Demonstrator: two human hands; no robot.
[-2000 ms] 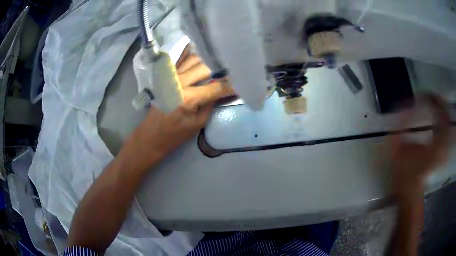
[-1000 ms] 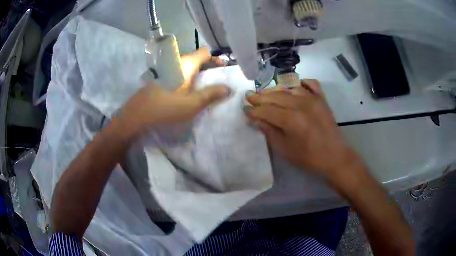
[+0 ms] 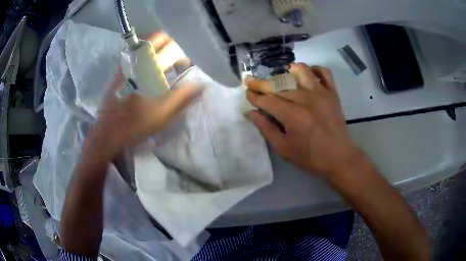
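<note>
A white garment piece (image 3: 219,137) lies on the machine bed in front of the sewing machine head (image 3: 194,35) and hangs over the front edge with a pointed corner. My right hand (image 3: 301,112) pinches its right edge near the tension assembly (image 3: 273,56); the needle is hidden. My left hand (image 3: 148,112) is blurred, over the left part of the cloth beside the machine lamp (image 3: 145,66); its fingers are partly behind the lamp, and whether it grips is unclear. More white cloth (image 3: 66,127) spreads to the left.
A black mobile phone (image 3: 393,58) and a small grey metal bar (image 3: 353,59) lie on the bed (image 3: 409,148) at the right. A cream ribbed knob (image 3: 290,9) is on the head. Bins and cloth crowd the left edge. My lap (image 3: 276,242) is below.
The white piece came onto the bed front after the earliest frame, and the right hand came from the far right to its edge. Since then, the left hand has moved slightly left.
</note>
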